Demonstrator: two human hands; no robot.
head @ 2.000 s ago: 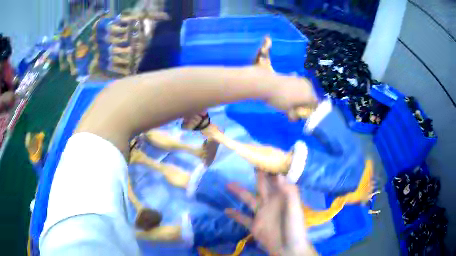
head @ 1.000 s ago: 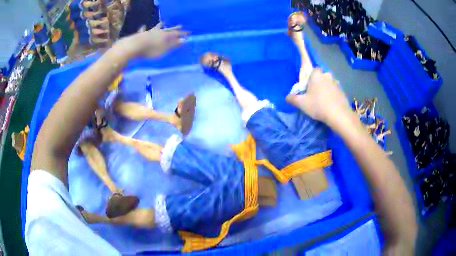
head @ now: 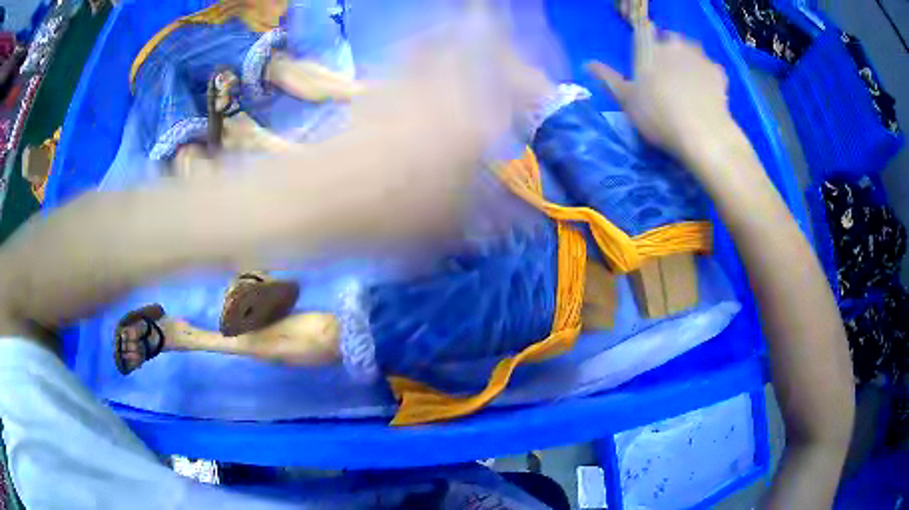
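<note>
A large blue tray (head: pixel 439 440) holds several leg parts with blue shorts, white cuffs and orange sashes. One part (head: pixel 458 319) lies across the lower middle, its sandalled feet to the left. A second part (head: pixel 633 174) lies at the right, its tan waist plug facing down. A third part (head: pixel 194 70) lies at the upper left. My left hand (head: pixel 478 75) is badly blurred over the upper middle, above the right part's left leg; its fingers cannot be made out. My right hand (head: pixel 673 95) is over that part's other cuff, thumb apart; its grip is unclear.
A smaller lined blue tray (head: pixel 688 453) is below the large tray at the lower right. Blue crates of small dark parts (head: pixel 862 239) stand along the right. A green conveyor (head: pixel 50 90) edge shows at the upper left, with an orange-and-tan part (head: pixel 40 164) beside the tray.
My left hand has swung from the upper left to the upper middle, and its forearm now crosses the tray. My right hand stays near the right part's cuff. The view has shifted, showing the tray's near rim.
</note>
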